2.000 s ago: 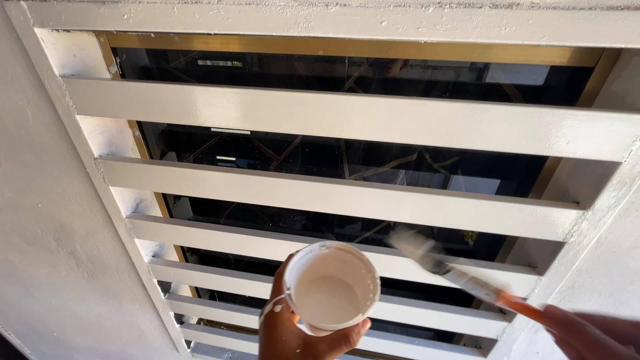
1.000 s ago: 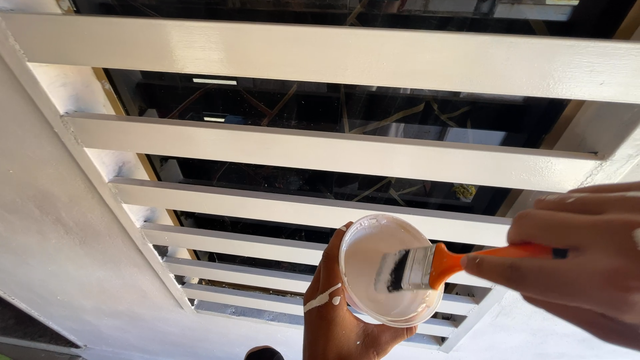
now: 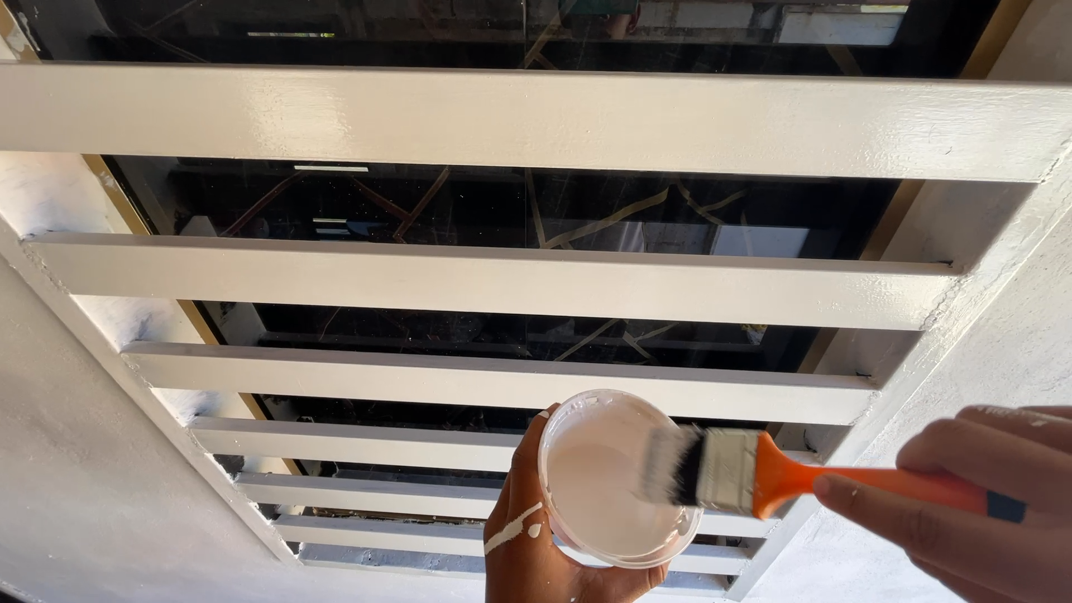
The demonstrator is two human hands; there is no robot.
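Observation:
My left hand (image 3: pixel 532 544), with white paint on its skin, holds a round plastic tub (image 3: pixel 688 536) from below and the left side. Off-white paint (image 3: pixel 595 477) lies inside it. My right hand (image 3: pixel 997 502) grips the orange handle of a flat paintbrush (image 3: pixel 796 476). The brush's bristles, dark near the metal ferrule and coated with paint at the tip, are over the tub's right side; whether they touch the paint I cannot tell. Behind the tub run horizontal off-white slats (image 3: pixel 494 285), some with a glossy sheen.
Dark window glass (image 3: pixel 419 201) with reflections lies behind the slats, inside a gold-coloured frame (image 3: pixel 892 219). A raised border (image 3: pixel 938 314) edges the slats at the right. Pale wall (image 3: pixel 92 452) flanks them at the left.
Two seconds ago the brush was near the slats to the right of the tub; one second ago its bristles were inside the tub. Now they are nearer the tub's right rim.

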